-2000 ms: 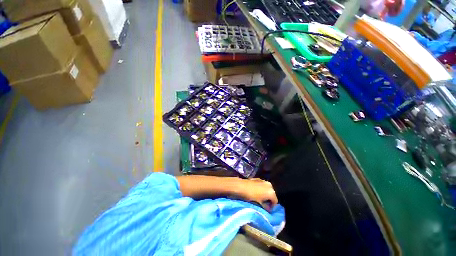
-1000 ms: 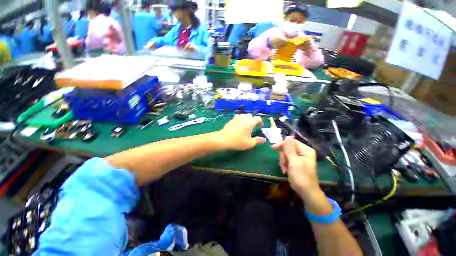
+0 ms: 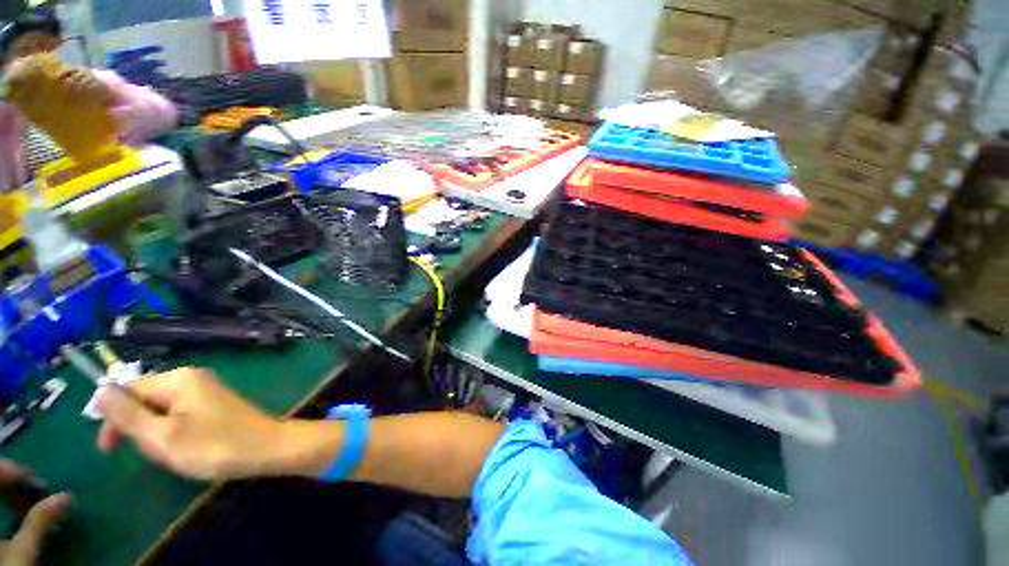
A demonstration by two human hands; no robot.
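Note:
My right hand [image 3: 188, 426], with a blue wristband, is over the green bench mat at the left. Its fingers are closed on a thin grey tool [image 3: 91, 367], probably tweezers, that points up and left. A white crumpled tissue [image 3: 120, 387] lies just beyond the fingers. My left hand [image 3: 35, 528] is at the lower left corner, cut off by the picture's edge. A dark shape shows by its fingers; I cannot tell whether the hand holds it.
A black cylindrical tool [image 3: 205, 331] lies beyond my right hand. A blue parts bin [image 3: 83, 293] is at left, a black fan [image 3: 360, 238] further back. Red-orange trays [image 3: 664, 359] with a black tray [image 3: 675, 282] are stacked at right. A person sits across the bench.
The view has swung right, first from the floor-side trays to the bench, now toward the right tray stack. My left hand has moved to the picture's edge.

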